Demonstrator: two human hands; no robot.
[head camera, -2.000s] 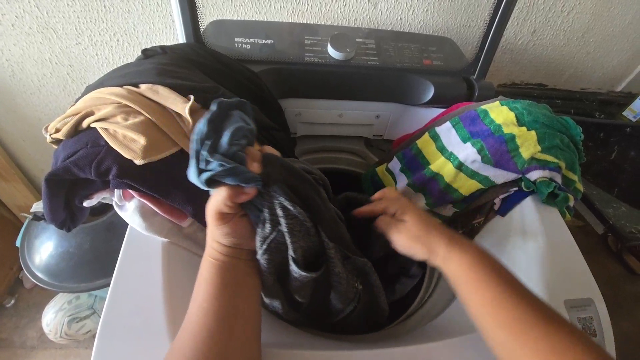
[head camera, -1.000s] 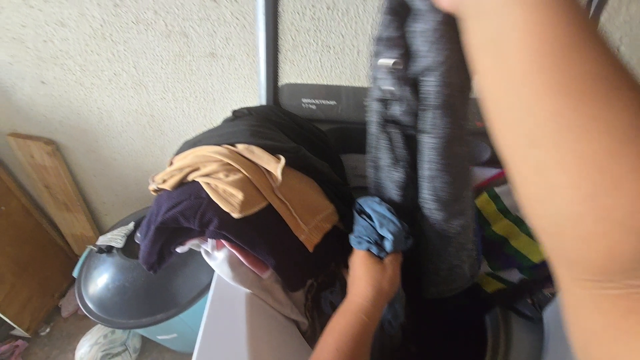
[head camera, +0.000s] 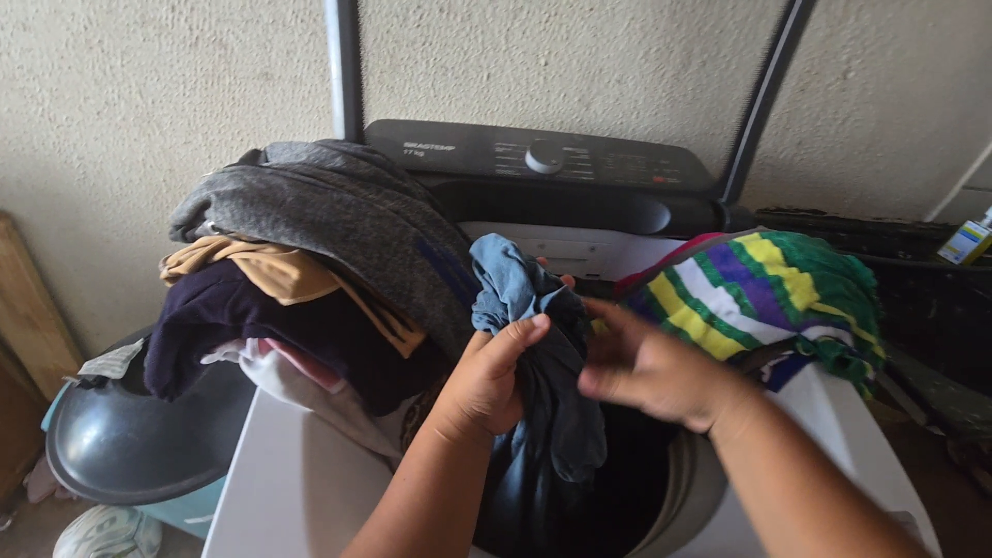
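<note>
My left hand (head camera: 496, 376) is closed around a bunched blue garment (head camera: 535, 333), which hangs down into the open drum of a top-loading washing machine (head camera: 298, 465). Just right of the cloth is my right hand (head camera: 643, 364), slightly blurred, fingers spread and thumb apart; whether it touches the fabric is hard to tell. A dark grey heathered garment (head camera: 333, 201) lies on top of the clothes pile at the machine's left, over a tan garment (head camera: 271, 267), a dark purple one (head camera: 209, 318) and a white one (head camera: 287, 384). Striped green, yellow, purple and white cloth (head camera: 744, 294) lies over the right rim.
Behind the drum is the control panel (head camera: 542, 159) with a round knob, against a textured wall. A teal bin with a dark lid (head camera: 155, 434) and a patterned ball (head camera: 108, 533) are at the lower left, near wooden boards (head camera: 35, 302). A bottle (head camera: 965, 240) stands at far right.
The grey garment, held up by my right hand one second ago, now lies on the left pile. My right hand has come down beside the blue garment, which my left hand still holds.
</note>
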